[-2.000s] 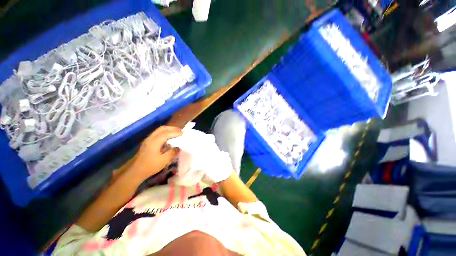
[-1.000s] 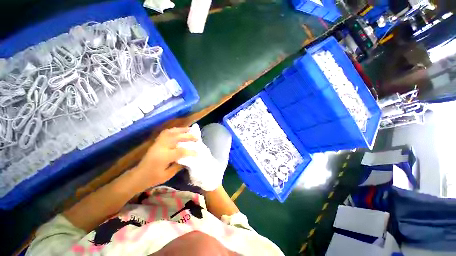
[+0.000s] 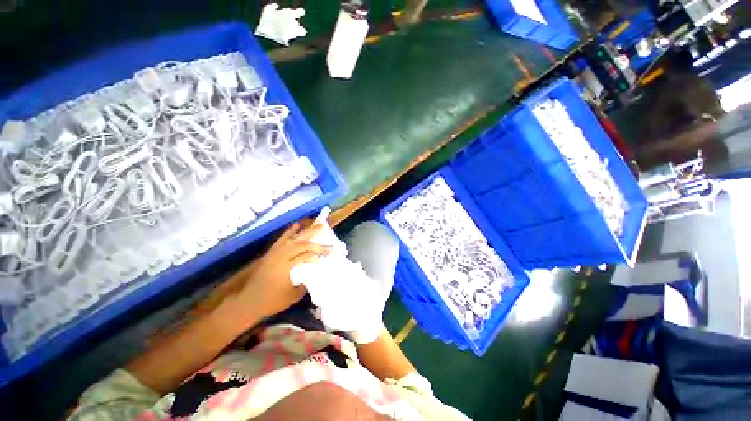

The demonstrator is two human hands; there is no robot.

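Note:
My left hand (image 3: 288, 267) is bare, with its fingers curled against the white covering of my right hand (image 3: 342, 292). That covering is a loose white cloth or glove. A small white piece (image 3: 324, 215), perhaps a corded unit, sticks out at the top between my hands; most of it is hidden by fingers and cloth. At the left, a blue tote (image 3: 306, 131) stands on the bench. It holds white units (image 3: 185, 234) in a row along its near edge and bundled white cords (image 3: 123, 152) piled behind them.
A white bottle (image 3: 347, 45) and a white glove-like scrap (image 3: 281, 25) lie beyond the tote on the green bench (image 3: 395, 99). Two blue totes of white units (image 3: 449, 247) (image 3: 580, 160) stand to the right below the bench edge. A grey knee-like shape (image 3: 372, 247) is beside my right hand. Pale boxes (image 3: 609, 382) are lower right.
The view has shifted, bringing more of the bottle and the scrap into sight. My hands stay together beside the tote, with the fingers slightly changed in position.

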